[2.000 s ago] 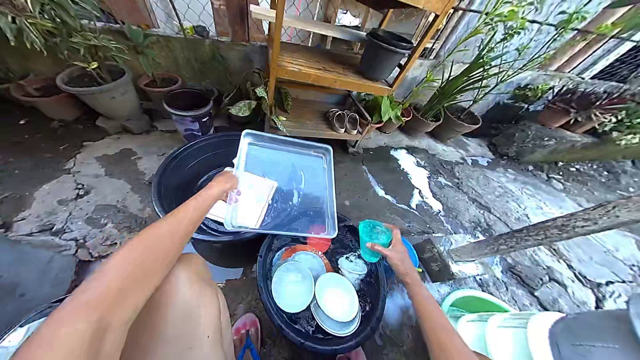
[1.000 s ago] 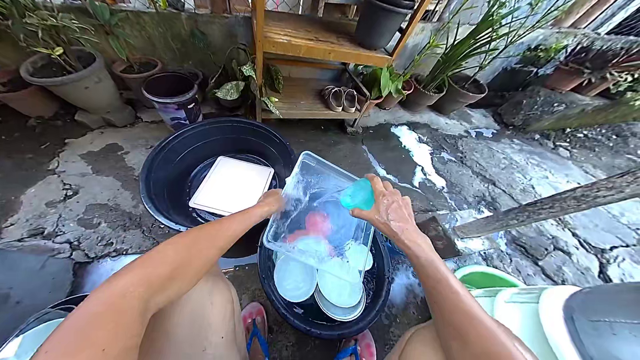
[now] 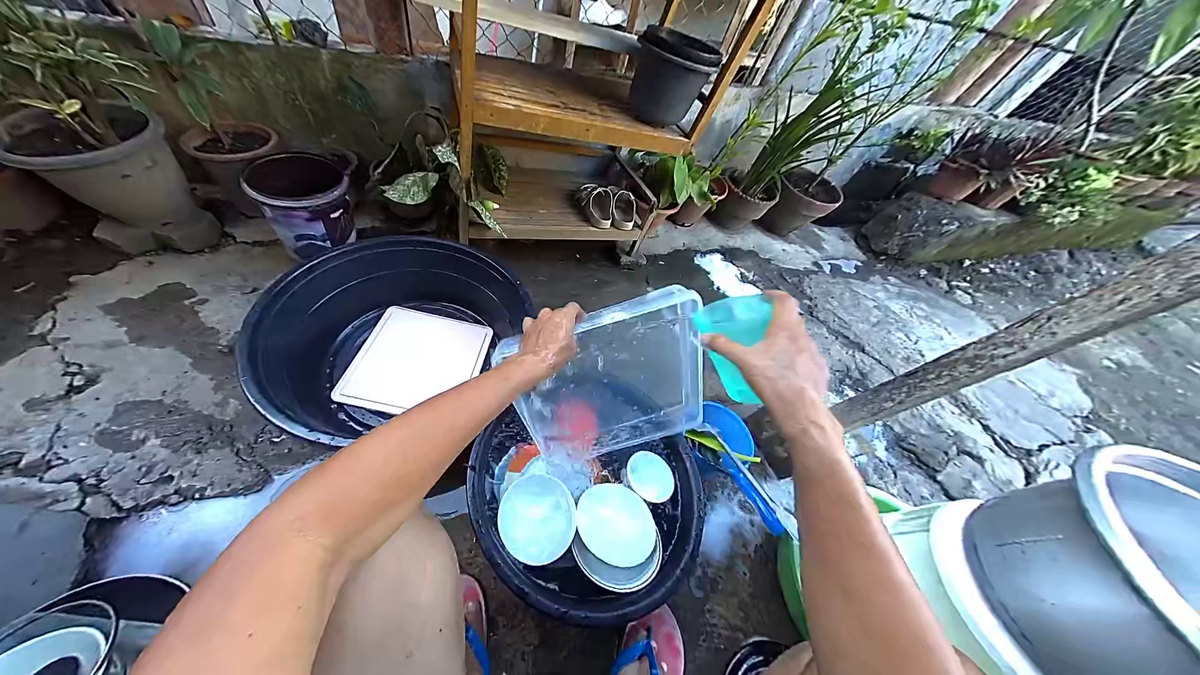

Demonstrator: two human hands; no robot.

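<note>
My left hand (image 3: 551, 337) grips the upper left rim of a clear plastic container (image 3: 623, 375), tilted above a black basin (image 3: 586, 614) of dishes. A teal plastic cup (image 3: 736, 328) is in my right hand (image 3: 783, 361), its edge close against the container's right side. Water runs off the container's lower left corner. Pale bowls, among them a white one (image 3: 616, 525) and a light blue-green one (image 3: 536, 520), lie in the basin with a metal plate (image 3: 623, 574) and a small bowl (image 3: 650, 476). Something red shows through the clear plastic.
A larger black tub (image 3: 272, 361) at the left holds a flat white lid (image 3: 412, 361). Right of the basin lie a blue dish (image 3: 729, 433) and a blue handle (image 3: 755, 492). A wooden post (image 3: 1022, 347) slants at right. Behind stand a wooden shelf (image 3: 572, 103) and potted plants.
The container has moved from over the larger tub to over the dish basin, uncovering the white lid. Since one second ago it has tipped, and the teal cup has moved to its right side.
</note>
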